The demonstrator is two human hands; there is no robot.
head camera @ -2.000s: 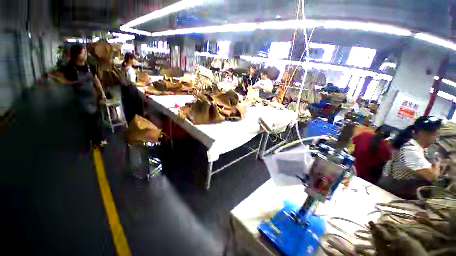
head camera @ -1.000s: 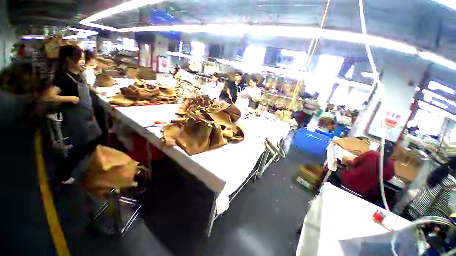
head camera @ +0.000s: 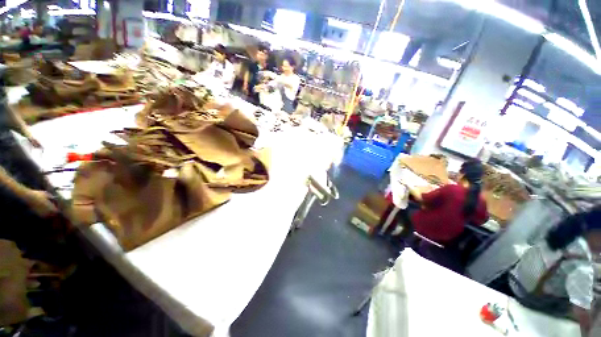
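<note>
Neither of my hands shows in the picture. Nearest in front of me, a heap of brown bags or panels (head camera: 181, 155) lies on a long white-covered table (head camera: 217, 263). The heap is crumpled and layered, with a broad panel hanging towards the near edge. A small red object (head camera: 79, 157) lies left of the heap. More brown pieces (head camera: 72, 89) are piled farther back on the left.
A person in dark red (head camera: 448, 207) sits at a work table on the right. Another in a striped top (head camera: 553, 270) is at the right edge. A blue crate (head camera: 369, 156) and a cardboard box (head camera: 370, 212) stand on the floor. A white table (head camera: 435, 303) is at lower right. Forearms show at far left.
The view has moved forward and closer to the brown heap. The blue bench press has left the picture at the right. The person in an apron at the left is now mostly cut off.
</note>
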